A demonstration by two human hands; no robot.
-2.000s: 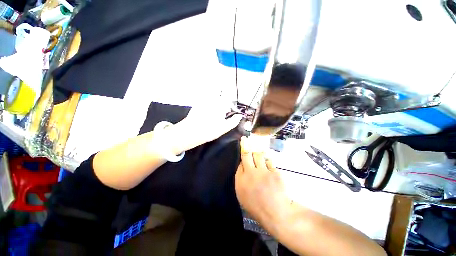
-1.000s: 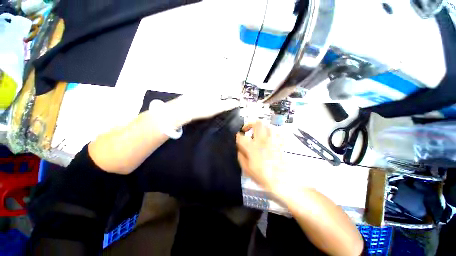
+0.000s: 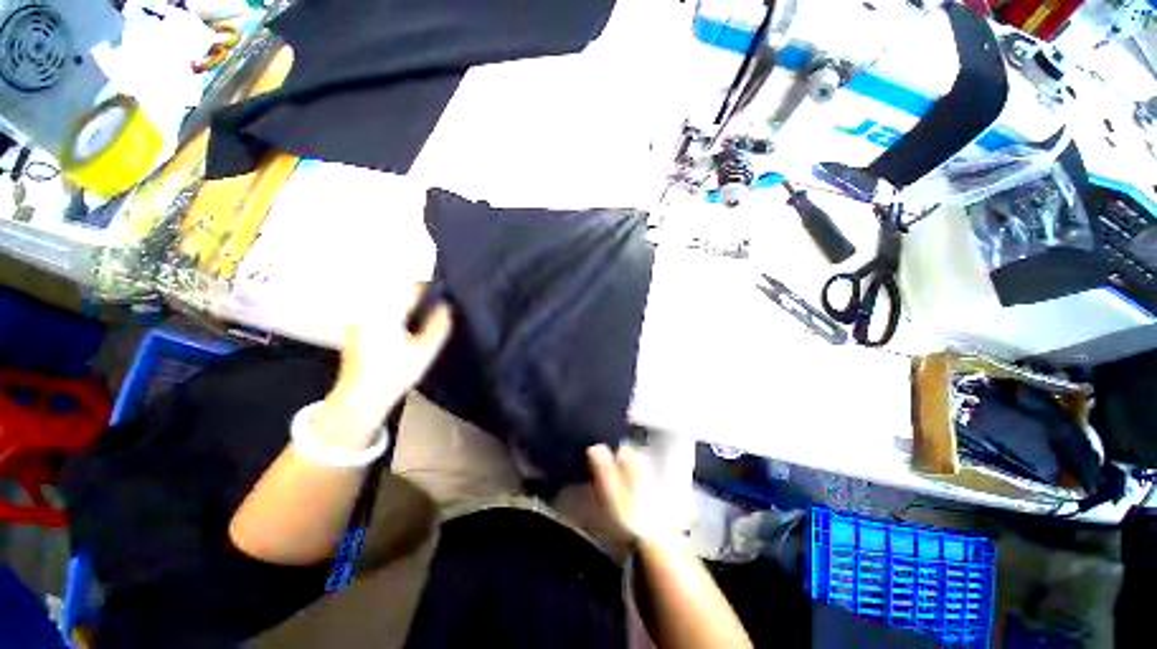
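A black garment panel (image 3: pixel 546 304) lies creased on the white table in front of me, its lower part hanging over the front edge. My left hand (image 3: pixel 396 342) grips its left edge. My right hand (image 3: pixel 618 488) is low at the panel's bottom edge, by my lap, blurred; its grip is unclear. The sewing machine (image 3: pixel 875 108) stands beyond, its needle area (image 3: pixel 711 165) near the panel's upper right corner. Thread snips (image 3: pixel 802 308) and black-handled scissors (image 3: pixel 865 302) lie to the right.
More black cloth (image 3: pixel 368 95) lies at the table's back left. A yellow tape roll (image 3: pixel 112 146) is at left. A black-handled tool (image 3: pixel 818 224) lies near the scissors. A small open box (image 3: pixel 936 412) is at right. Blue crates (image 3: pixel 901 577) and a red stool (image 3: pixel 48 437) are below.
Both hands have moved away from the needle area towards me, with the panel drawn out over the front edge. The view has shifted, showing more of the table and machine.
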